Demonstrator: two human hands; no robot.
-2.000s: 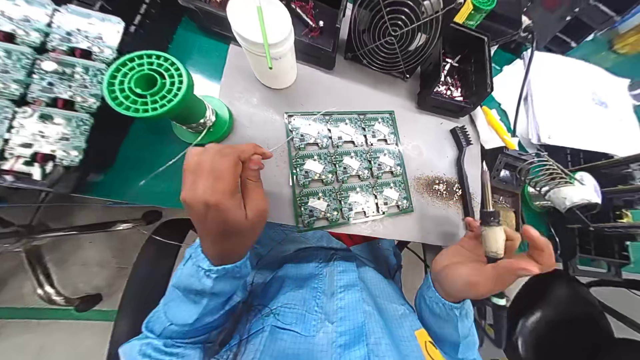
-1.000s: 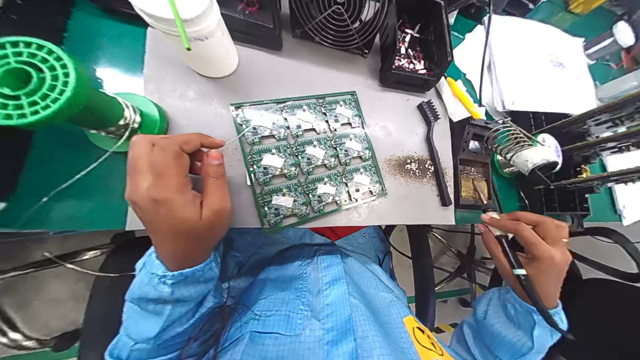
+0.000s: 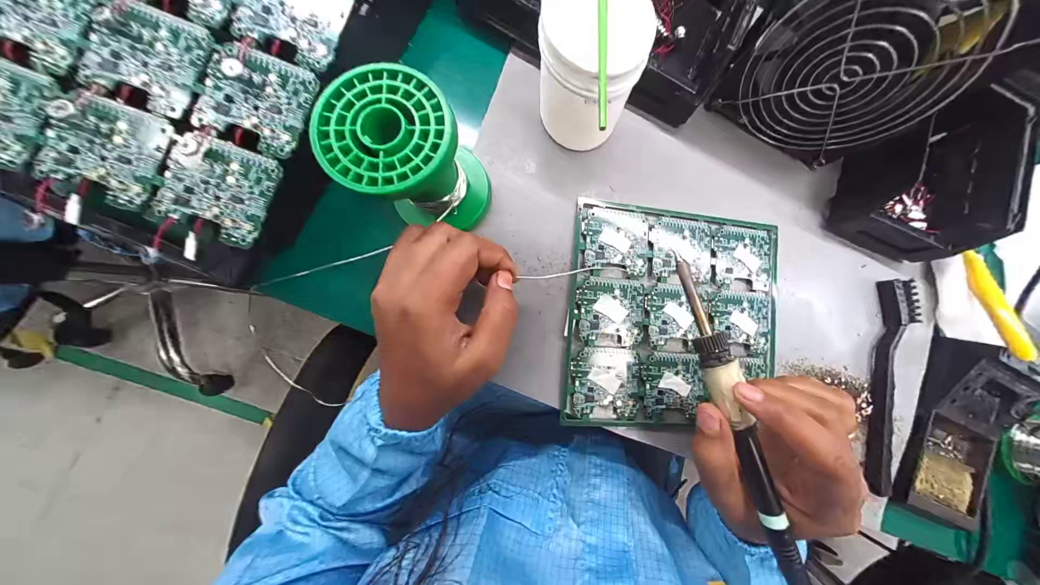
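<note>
My left hand (image 3: 443, 317) pinches a thin solder wire (image 3: 546, 277) between thumb and forefinger. The wire's free end reaches the upper left part of a panel of green circuit boards (image 3: 670, 313), which bear white tape pieces. Behind that hand stands a green solder spool (image 3: 386, 134). My right hand (image 3: 784, 455) grips a soldering iron (image 3: 727, 390) by its handle. The iron's tip is over the upper middle board of the panel; whether it touches cannot be told.
A white bottle (image 3: 587, 106) with a green stick stands behind the panel, near a fan with a wire guard (image 3: 837, 85). At right lie a black brush (image 3: 881, 390), a sponge tray (image 3: 942, 479) and a black bin (image 3: 934, 179). More circuit boards (image 3: 219, 171) fill the upper left.
My right hand has brought the soldering iron from the right, by the sponge tray, to over the panel. My left hand still holds the wire. The view has shifted.
</note>
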